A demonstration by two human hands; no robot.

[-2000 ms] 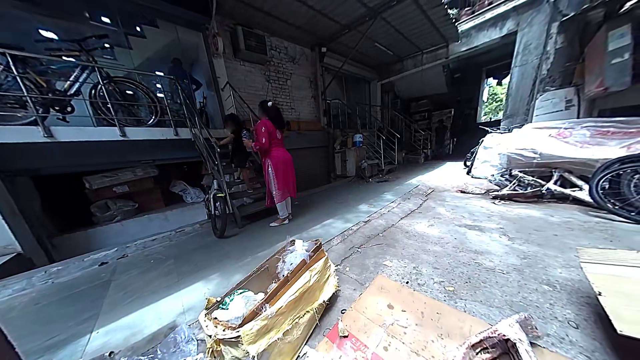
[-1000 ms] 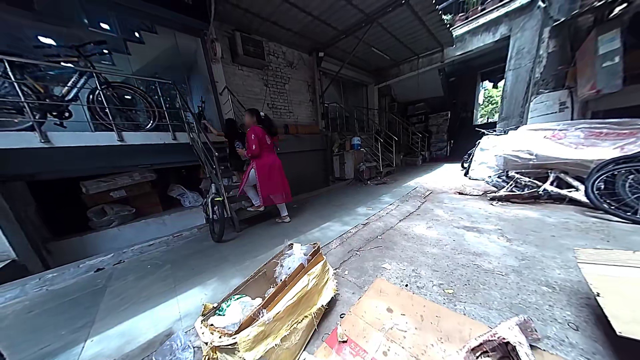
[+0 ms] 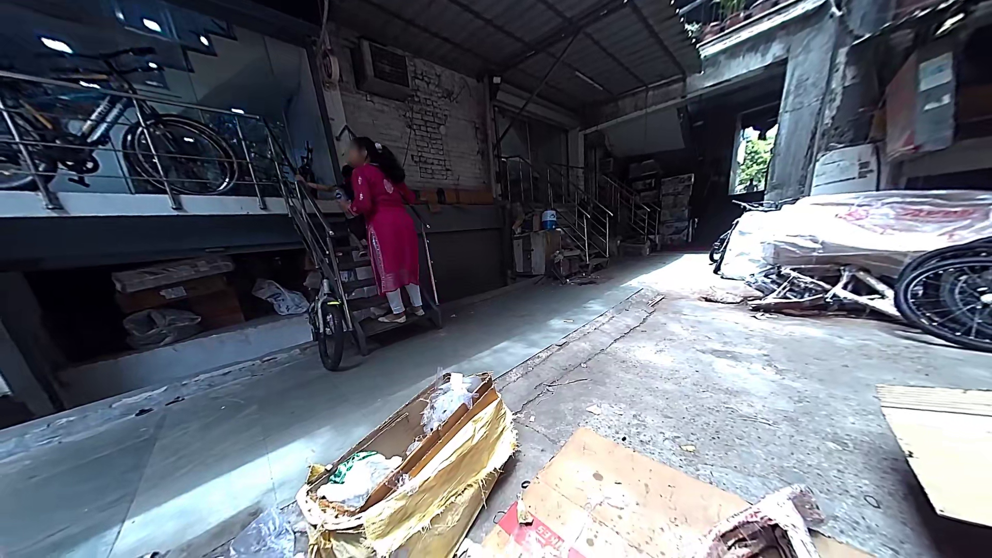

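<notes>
Neither my left hand nor my right hand shows in the head view, so what they hold is hidden. Low in the middle stands a long cardboard box (image 3: 434,473) wrapped in torn yellow plastic, with clear plastic bags (image 3: 453,399) and a white and green bag (image 3: 360,477) inside. To its right, a flattened cardboard sheet (image 3: 604,496) lies on the concrete. A crumpled, dirty wrapping (image 3: 767,519) rests on the sheet near the bottom edge. Another cardboard piece (image 3: 942,442) is at the right edge.
A person in a pink tunic (image 3: 391,232) stands on metal steps (image 3: 372,322) beside a parked bicycle (image 3: 329,329). Bicycles (image 3: 182,155) stand behind a railing at upper left. At right are a plastic-covered stack (image 3: 868,225) and bicycle wheels (image 3: 957,294). Stairs (image 3: 581,225) rise farther back.
The person in pink has moved from the floor beside the steps onto them, now with their back mostly turned. The box and cardboard have stayed in place.
</notes>
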